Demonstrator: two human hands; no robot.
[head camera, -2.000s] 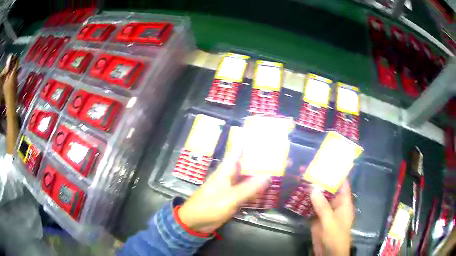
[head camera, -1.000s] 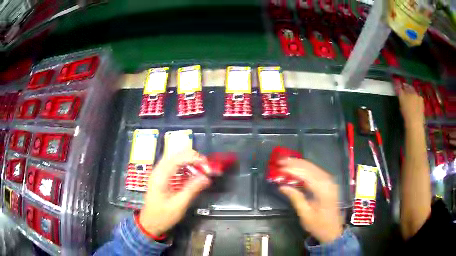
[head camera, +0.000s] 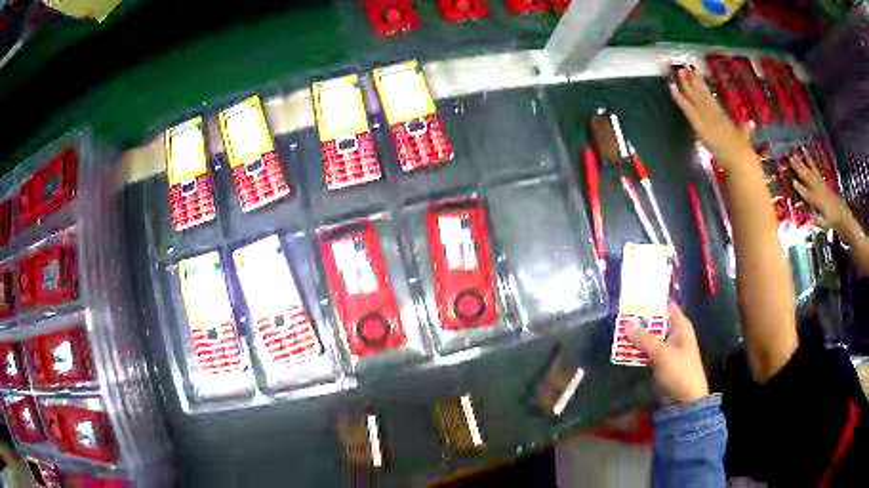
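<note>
My right hand (head camera: 678, 360) grips a red keypad phone (head camera: 645, 286) with a glowing white screen, right of the tray, thumb over its keys. My left hand is out of view. The clear blister tray (head camera: 495, 176) holds several phones face up with lit screens, one of them here (head camera: 344, 124). Two phones lie face down in its lower row, showing red backs with pale labels (head camera: 362, 286) (head camera: 462, 262). Three dark brown batteries with white edges lie in front of the tray (head camera: 360, 440) (head camera: 459, 424) (head camera: 559, 381).
A tray stack (head camera: 71, 305) stands at the left. Red pens (head camera: 595, 205) and a small brown block (head camera: 606, 135) lie right of the tray. A metal post (head camera: 586, 36) rises behind. Another person's arm (head camera: 757, 248) reaches in at the right.
The view has shifted right. The two red phones that were in my hands now lie face down in the tray. My right hand has moved to the phone beside it; my left hand has left view.
</note>
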